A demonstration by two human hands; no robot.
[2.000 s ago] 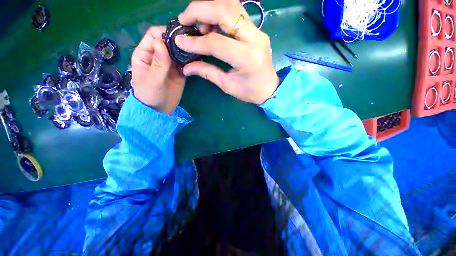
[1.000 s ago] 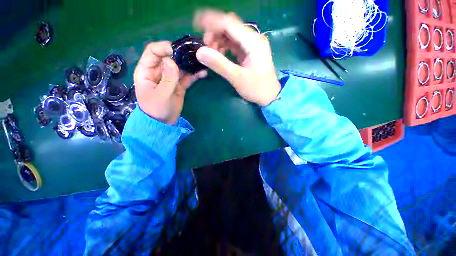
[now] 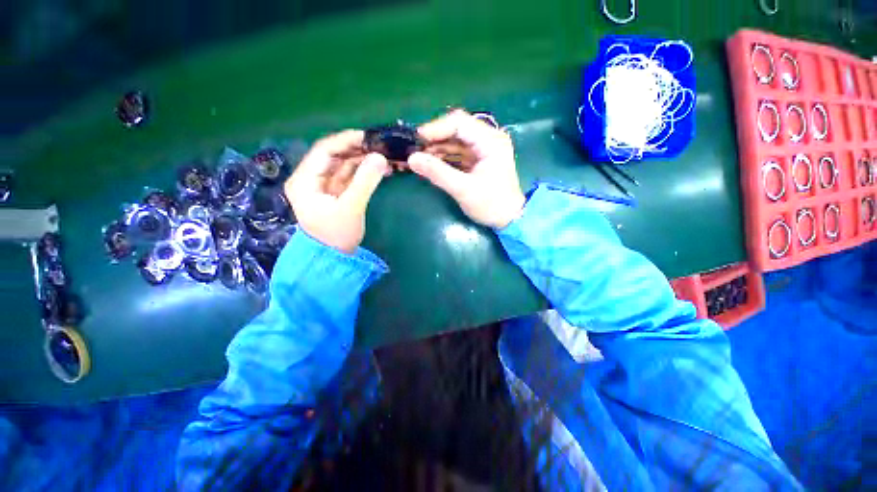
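A dark round unit (image 3: 392,142) is held up above the green bench, between my two hands. My left hand (image 3: 337,187) grips its left side with thumb and fingers. My right hand (image 3: 469,165) grips its right side, with the thumb at the near edge. The unit is seen at a slant, and the fingers hide its ends. A thin metal ring (image 3: 486,120) shows partly behind my right hand.
A pile of shiny round parts (image 3: 197,231) lies left; another round part (image 3: 133,109) lies beyond. A tape roll (image 3: 67,354) is far left. A blue bin (image 3: 594,137) of white rings, dark tweezers (image 3: 613,177), a red tray (image 3: 752,207) and a small red crate (image 3: 754,300) are right.
My right hand has come back onto the unit, which is now tilted and seen more edge-on. The view has shifted, so the bench things sit lower and more of the red tray shows.
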